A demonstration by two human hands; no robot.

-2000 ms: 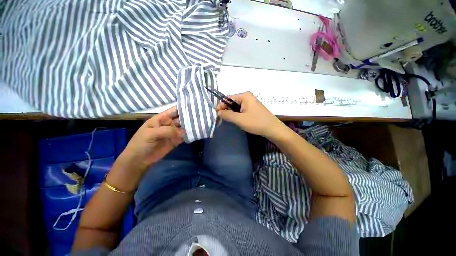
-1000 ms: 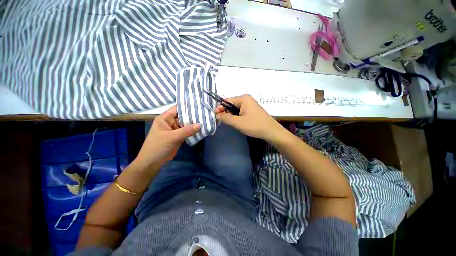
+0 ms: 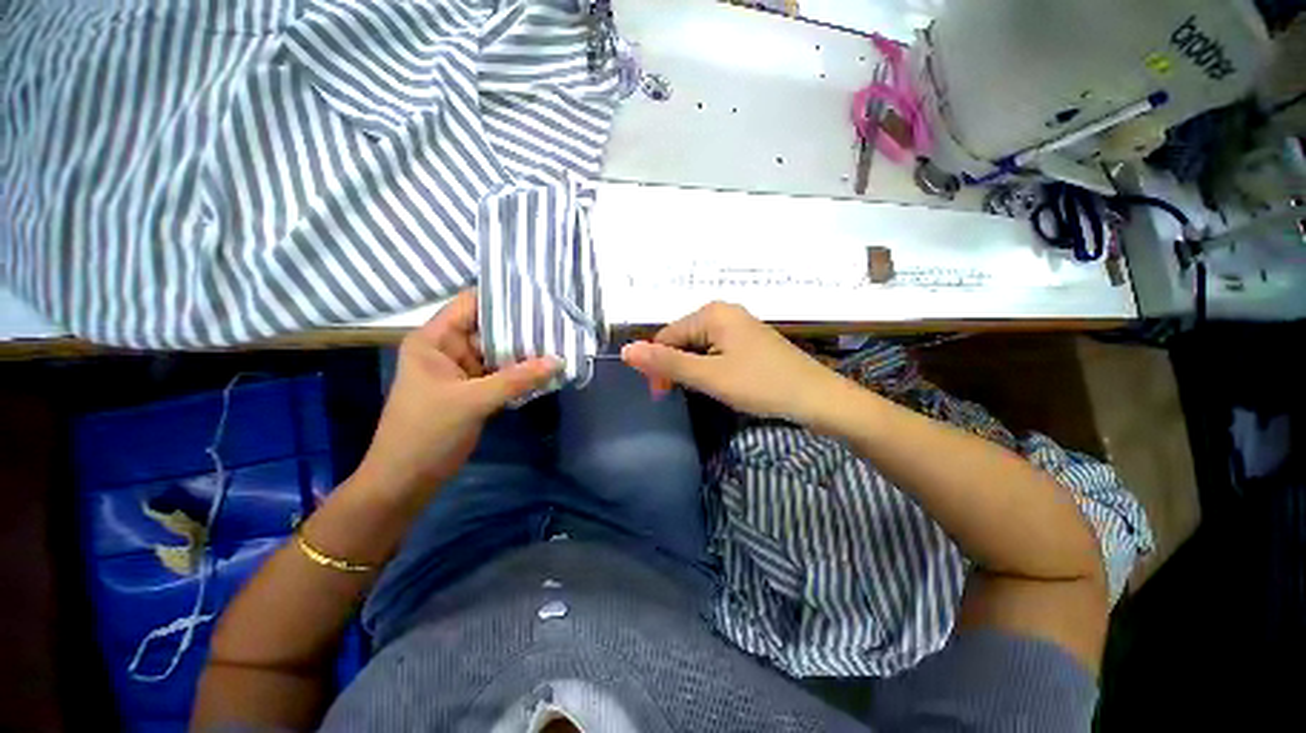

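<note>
A small striped piece [image 3: 533,272], grey and white and folded, hangs at the table's front edge over the lap. My left hand [image 3: 456,375] holds its lower left part, thumb on top. My right hand [image 3: 702,358] is just right of the piece, thumb and forefinger pinched on a thin thread [image 3: 609,355] that runs to the piece's lower edge. The black thread snips do not show clearly now; the inside of my right hand is hidden. A large striped garment [image 3: 287,186] lies spread on the table at the left.
The off-white machine head [image 3: 1074,72] stands at the upper right. Pink-handled scissors [image 3: 891,115] and black-handled scissors [image 3: 1070,222] lie near it. A marked strip [image 3: 745,275] runs along the table front. A striped garment pile [image 3: 845,544] is right of the lap; blue material [image 3: 122,473] is at left.
My right hand has moved down and slightly right from the piece and now pinches a thread. The black snips seen before are out of sight. The view has shifted slightly.
</note>
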